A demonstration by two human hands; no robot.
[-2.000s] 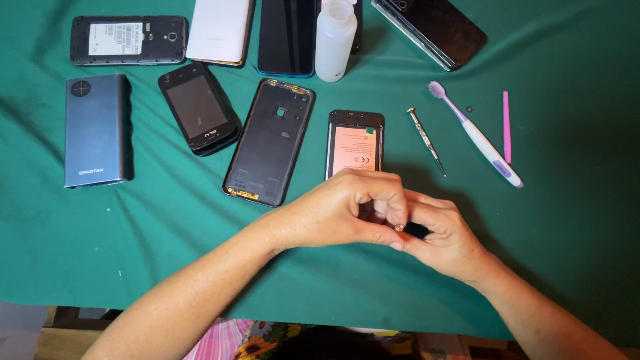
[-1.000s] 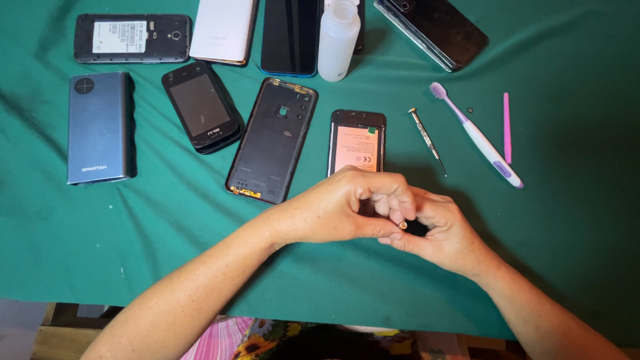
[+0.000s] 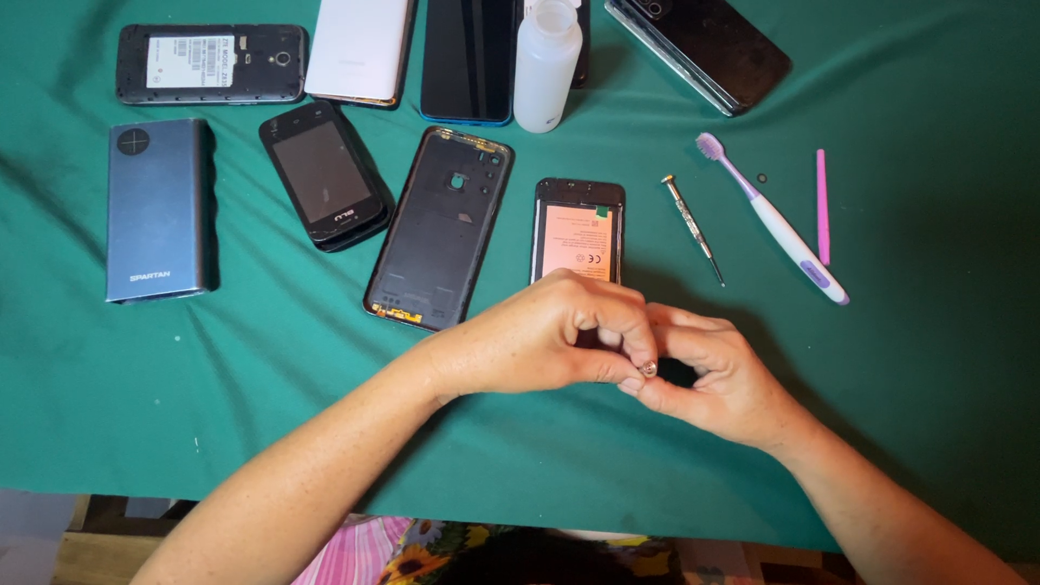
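Note:
My left hand [image 3: 561, 337] and my right hand [image 3: 715, 370] meet at the fingertips over the near end of an opened phone. Between the left thumb and fingers is a small round metallic part [image 3: 648, 369]; the right thumb and fingertips touch it too. What exactly it is cannot be told. Under my hands, the phone with a pink battery [image 3: 573, 236] has its lower part hidden. A precision screwdriver [image 3: 692, 229] lies to the right of that phone. Farther right are a white and purple toothbrush [image 3: 780, 223] and a pink stick-like tool [image 3: 823, 207].
On the green cloth [image 3: 268, 422] lie a phone back shell [image 3: 443, 236], a small black phone [image 3: 325, 175], a blue power bank [image 3: 154, 211] and several other phones along the far side. An uncapped white plastic bottle [image 3: 548, 73] stands among them.

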